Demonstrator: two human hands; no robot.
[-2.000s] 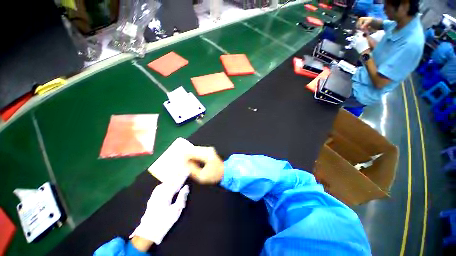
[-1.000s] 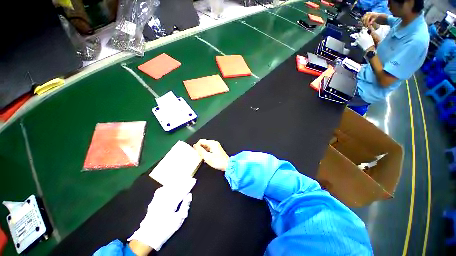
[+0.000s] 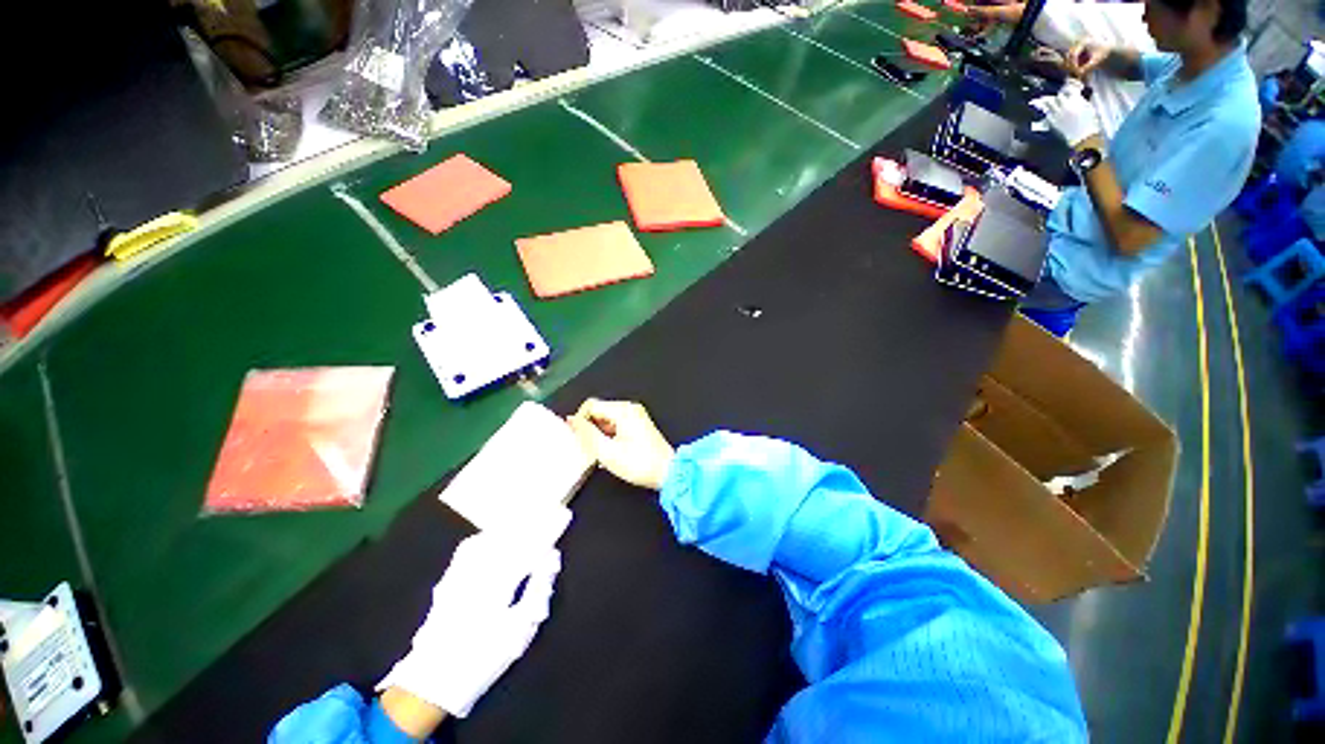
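A pale white sheet (image 3: pixel 519 465) is held over the near edge of the black mat. My left hand (image 3: pixel 477 613), in a white glove, grips its lower end, where a white flap shows at the fingers. My bare right hand (image 3: pixel 625 442) pinches at the sheet's right edge; whether something thin is between the fingertips cannot be told. A white unit (image 3: pixel 481 346) with dark screw holes lies on the green belt beyond the sheet. Another white unit (image 3: pixel 53 666) lies at the lower left, cut by the picture's edge.
Orange foam pads (image 3: pixel 584 259) and a wrapped red pad (image 3: pixel 301 439) lie on the green belt (image 3: pixel 291 317). An open cardboard box (image 3: pixel 1046 509) stands right of the black mat (image 3: pixel 814 393). A person (image 3: pixel 1163 160) works at the upper right beside stacked black units (image 3: pixel 1003 240).
The belt's pads and units have shifted left and slightly down in view. My right hand has moved from over the sheet to its right edge. My left hand keeps its hold.
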